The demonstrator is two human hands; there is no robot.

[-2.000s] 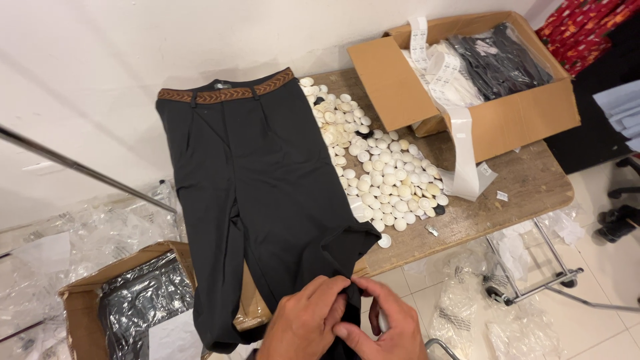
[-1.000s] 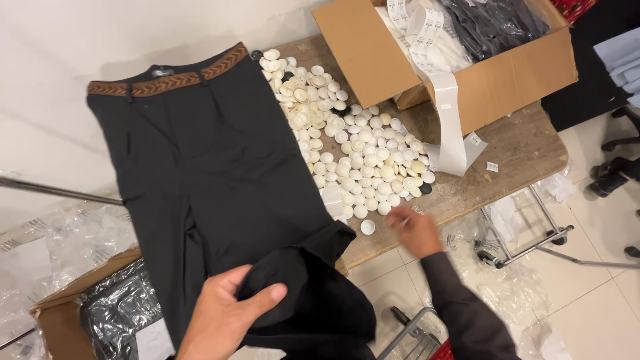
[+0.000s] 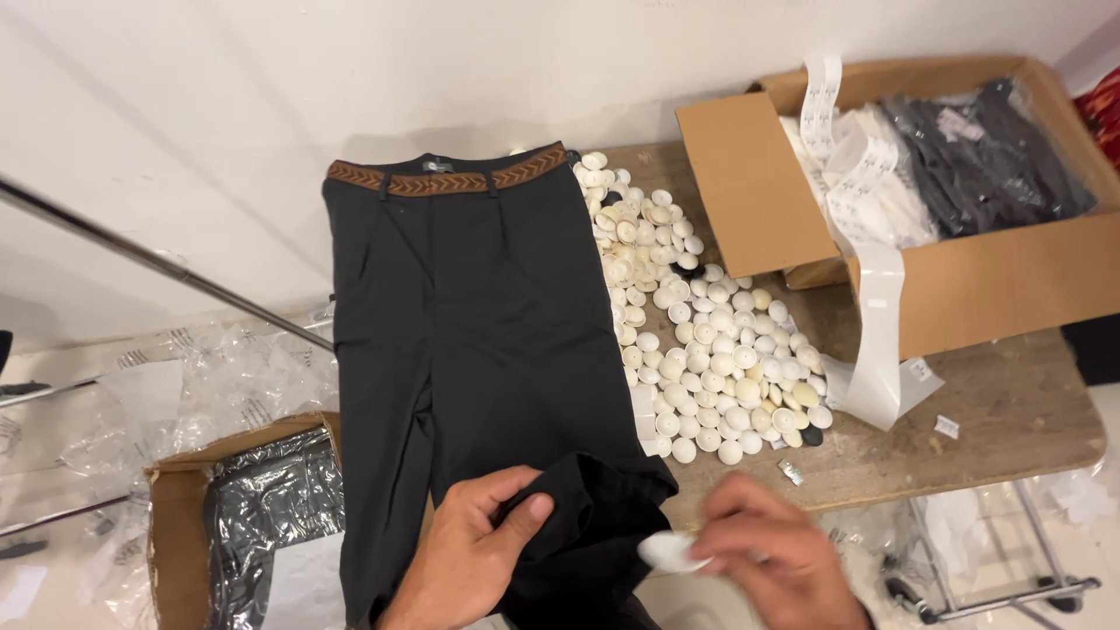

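Observation:
Black trousers (image 3: 516,350) with a brown braided belt (image 3: 455,182) lie over the table's left end, their legs hanging toward me. My left hand (image 3: 477,547) grips the gathered hem of one leg between thumb and fingers. Just right of that hem, my right hand (image 3: 770,551), slightly blurred, pinches a white domed disc (image 3: 674,553), which looks like half of a security tag. A heap of similar white and cream discs (image 3: 717,367), with a few black ones, covers the wood beside the trousers.
On the wooden table (image 3: 1006,437) stands an open cardboard box (image 3: 1006,297) of bagged dark garments, a label strip (image 3: 879,332) trailing out. Another carton (image 3: 175,525) with plastic-wrapped goods is at lower left, near a metal rail (image 3: 166,267). A wheeled metal frame (image 3: 989,560) stands at lower right.
My right hand reached to the edge of the disc heap a second ago and has come back toward the trouser hem with a white disc. My left hand still holds the fabric.

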